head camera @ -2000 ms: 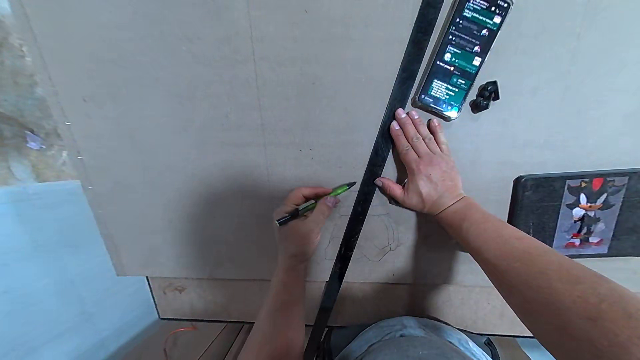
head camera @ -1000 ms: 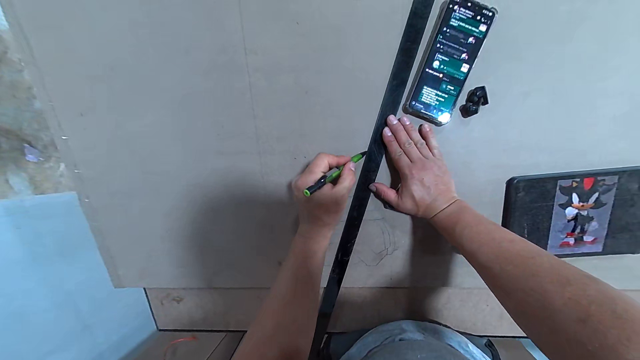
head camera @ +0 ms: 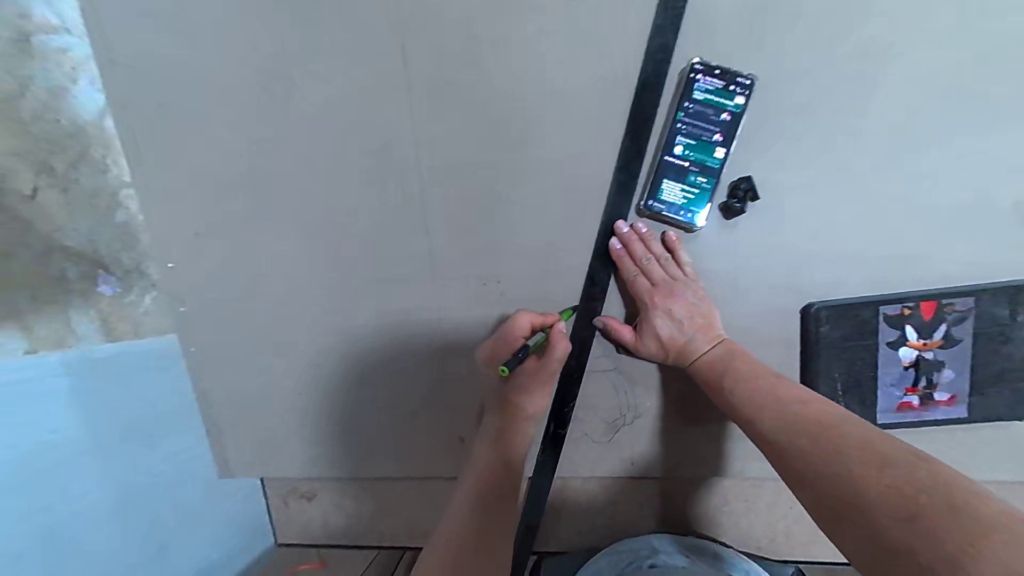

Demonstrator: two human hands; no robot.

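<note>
A long black straightedge lies slantwise across a large pale board. My left hand grips a green and black pen, its tip at the straightedge's left edge. Flat beside the straightedge is my right hand, fingertips pressing on or against its right edge and the thumb spread; it grips nothing. Faint curved pencil-like lines show on the board below the right hand.
A lit smartphone and small black objects lie above my right hand. At right is a black case-like slab bearing a cartoon character picture. A light blue surface borders the board at lower left.
My left hand with the pen has moved up and right to the straightedge since two seconds ago. The right hand has stayed beside the straightedge.
</note>
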